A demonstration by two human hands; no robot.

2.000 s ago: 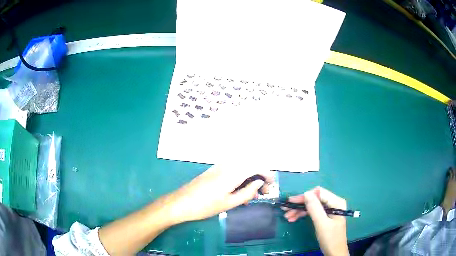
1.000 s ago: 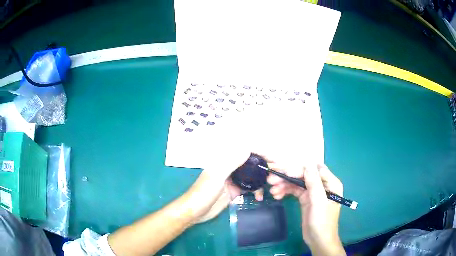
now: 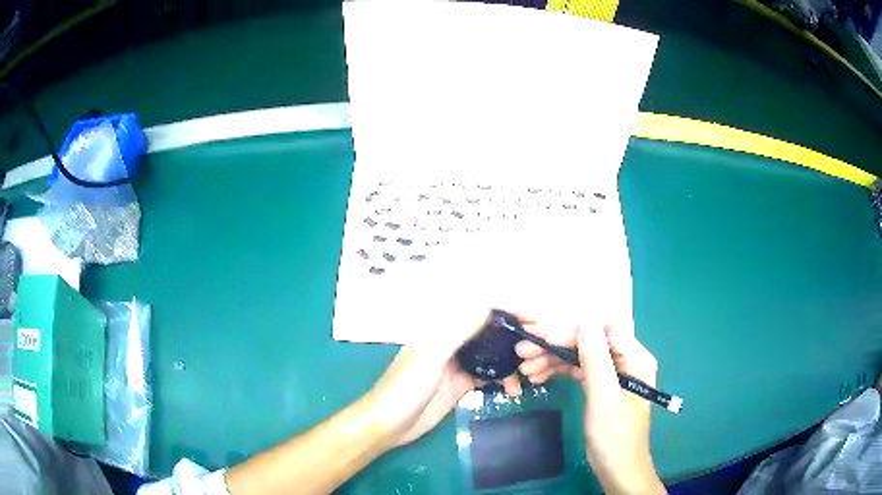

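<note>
My left hand [image 3: 435, 382] holds a round black housing [image 3: 491, 350] just below the white sheet's near edge. My right hand [image 3: 609, 387] holds dark tweezers [image 3: 642, 390] like a pen. Their tip end reaches over the housing's upper part; exact contact is too small to tell. The white paper sheet [image 3: 484, 276] carries rows of small dark pieces [image 3: 391, 257] on its lower half; its upper half is blank. A flat dark square [image 3: 518, 450] lies at the near bench edge below the hands.
At the left are a blue bin [image 3: 124, 137], a clear bag of small parts [image 3: 108, 228], a green box [image 3: 60, 358] and a flat clear bag [image 3: 130, 382]. A black cable [image 3: 95, 183] curves over the blue bin. A grey sleeve [image 3: 822, 454] shows at the lower right.
The housing, hidden at first, is now visible in my left hand. The tweezers have moved from beside the dark square up to the housing. The whole view has shifted slightly.
</note>
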